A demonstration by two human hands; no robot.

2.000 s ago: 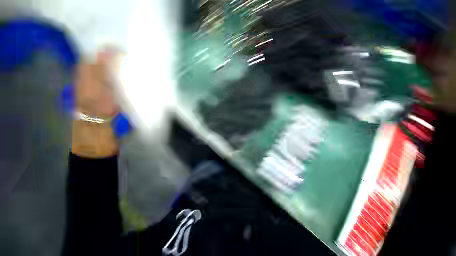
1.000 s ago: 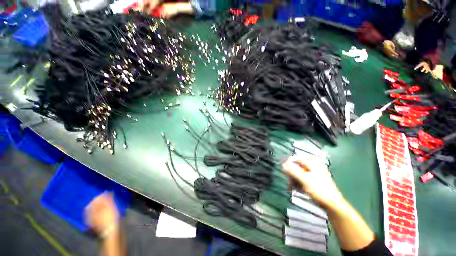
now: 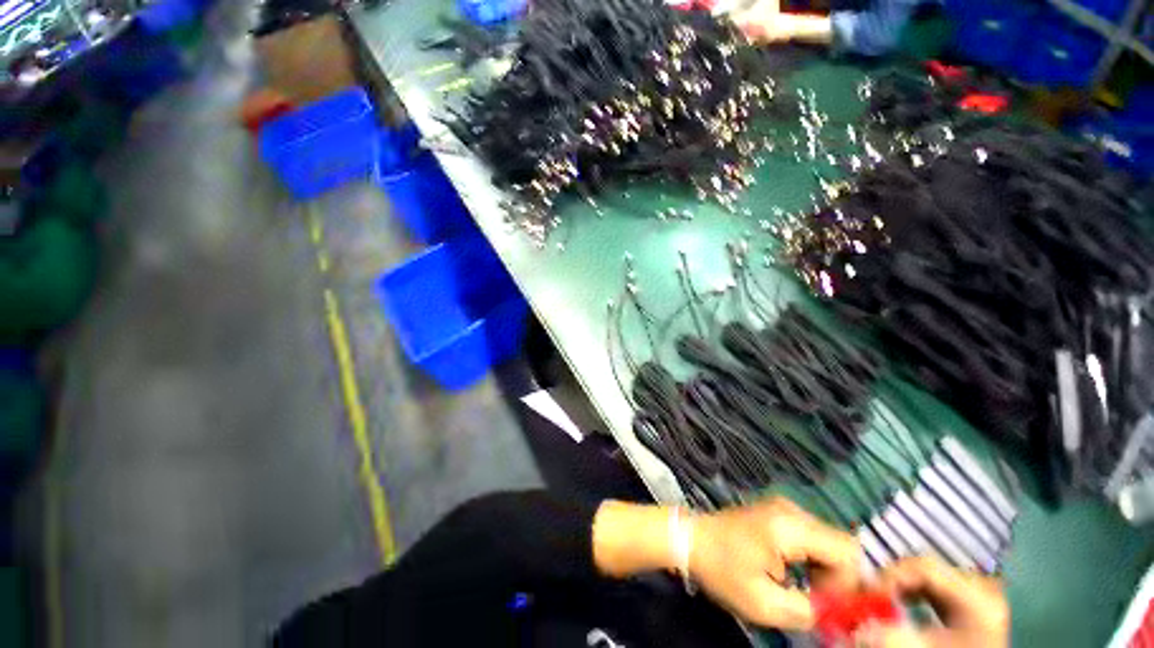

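My left hand [image 3: 772,557], with a thin band at the wrist, reaches in from the lower left. My right hand [image 3: 949,601] is at its right, blurred and cut off by the bottom edge. Between the fingers of both hands is a small red piece [image 3: 854,610], likely an adhesive pad, blurred. Just beyond the hands lies a row of grey-faced cabled modules [image 3: 943,506] side by side. Their coiled black cables [image 3: 759,392] lie further up the green table, with thin ends pointing away. A corner of the red pad sheet [image 3: 1139,623] shows at the lower right edge.
A black cable heap with bright connectors [image 3: 620,89] lies at the back, another heap [image 3: 1000,253] at the right. Blue bins [image 3: 443,310] stand left of the table edge on grey floor with a yellow line [image 3: 348,380]. Another person's hand [image 3: 772,22] shows at the top.
The view has swung left, showing more floor. My left hand has come from beside the table to the modules, meeting my right hand. A red piece now shows between them.
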